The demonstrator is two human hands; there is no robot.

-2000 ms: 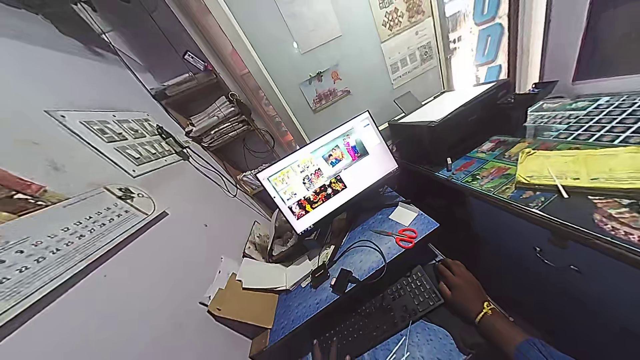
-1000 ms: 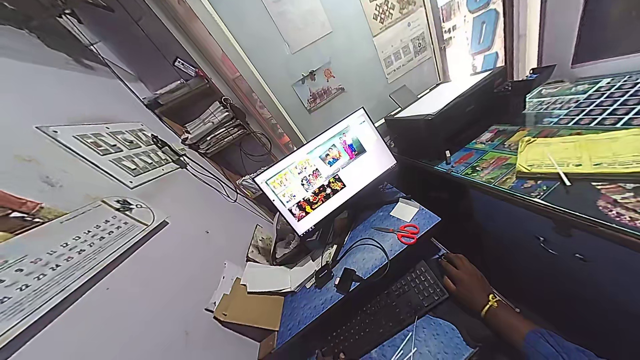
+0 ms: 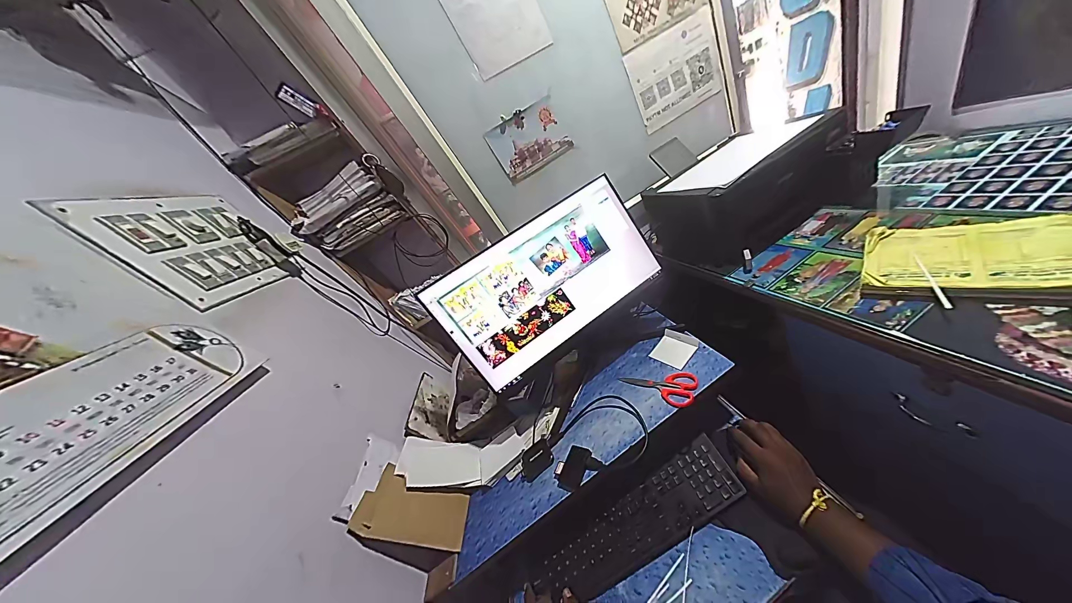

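Note:
My right hand [image 3: 772, 466], with a yellow band at the wrist, rests palm down just right of the black keyboard [image 3: 641, 523]. Whatever lies under its palm is hidden. Only the fingertips of my left hand [image 3: 548, 595] show at the bottom edge, by the keyboard's near left end. Beyond the keyboard stands a lit monitor [image 3: 540, 280] showing pictures in windows. Red-handled scissors [image 3: 677, 389] and a small white paper [image 3: 673, 348] lie on the blue desk top. Black cables with connectors [image 3: 574, 467] are to their left.
Papers [image 3: 440, 462] and a brown cardboard piece [image 3: 410, 511] lie at the desk's left end. A black printer [image 3: 745, 188] stands behind the monitor's right side. The glass-topped counter on the right holds a yellow packet [image 3: 971, 251] and a white pen [image 3: 933, 282]. A switchboard [image 3: 167, 243] is on the left wall.

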